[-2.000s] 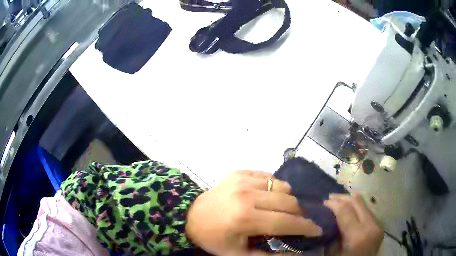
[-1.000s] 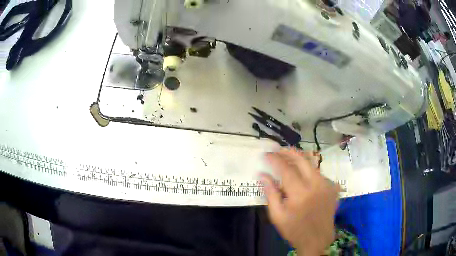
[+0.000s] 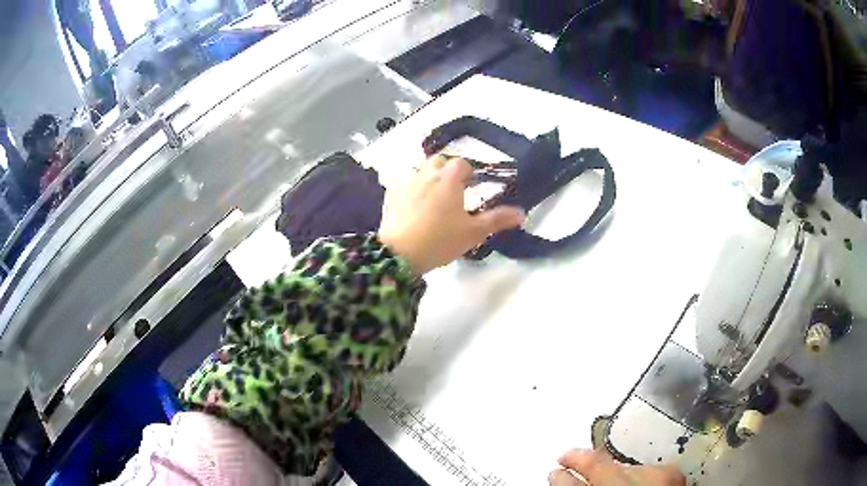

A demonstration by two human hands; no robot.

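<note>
Black zipper bands (image 3: 594, 204) lie in overlapping loops on the white table, with pale teeth lines in places. My left hand (image 3: 442, 214) is over their left side, its thumb and fingers apart around part of a band. The frame does not show whether it grips or only touches. Dark fabric panels (image 3: 328, 201) lie in a pile left of this hand, partly behind the wrist and sleeve. My right hand (image 3: 613, 470) is at the bottom edge, mostly cut off, near the machine bed; whether it holds anything cannot be seen.
The sewing machine head (image 3: 751, 294) stands at right, above the shiny needle plate (image 3: 670, 380). A ruler scale (image 3: 433, 441) runs along the table's front edge. A grey metal trough (image 3: 276, 123) is at left. People are in the far left background.
The view has swung back left from the machine's right side. My left hand is now in view at the bands. My right hand, earlier near the snips, now shows at the bottom edge.
</note>
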